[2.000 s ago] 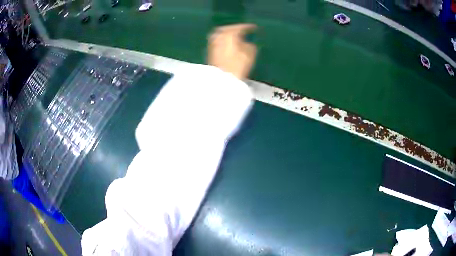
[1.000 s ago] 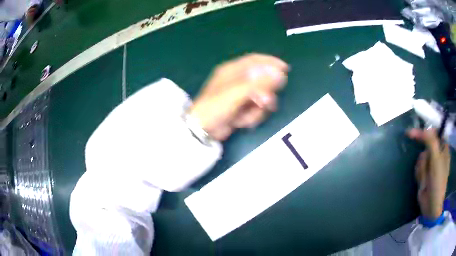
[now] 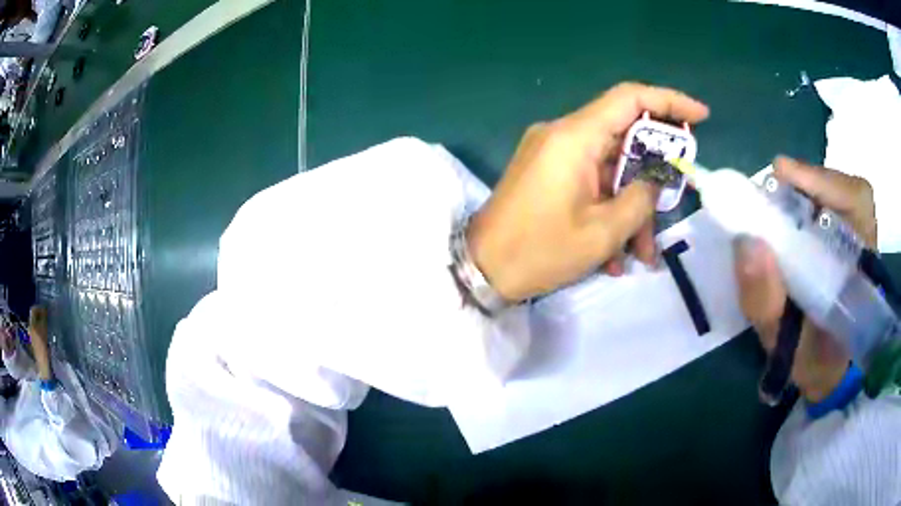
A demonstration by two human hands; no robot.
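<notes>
My left hand (image 3: 563, 203) holds a watch housing (image 3: 656, 158) by its edges, its open side with silvery-dark insides facing up. My right hand (image 3: 820, 198) holds a glue syringe (image 3: 780, 227) with milky white contents. Its yellow-green needle tip (image 3: 684, 165) is at the housing's inner edge; whether it touches cannot be told. A slim dark tool (image 3: 783, 351) is tucked in my right hand beside the syringe. Below the hands lies a white backing strip (image 3: 583, 380) with an L-shaped black piece (image 3: 689, 289) on it.
Clear blister trays (image 3: 104, 247) lie at left. A pale rail (image 3: 188, 38) borders the green belt, where a housing (image 3: 146, 42) lies. White paper (image 3: 860, 128) lies at upper right. Another person's sleeve and hand (image 3: 41, 341) show at lower left.
My left hand has moved right over the strip and now clearly shows a housing in its fingers. My right hand has come in from the right edge with the syringe to meet it.
</notes>
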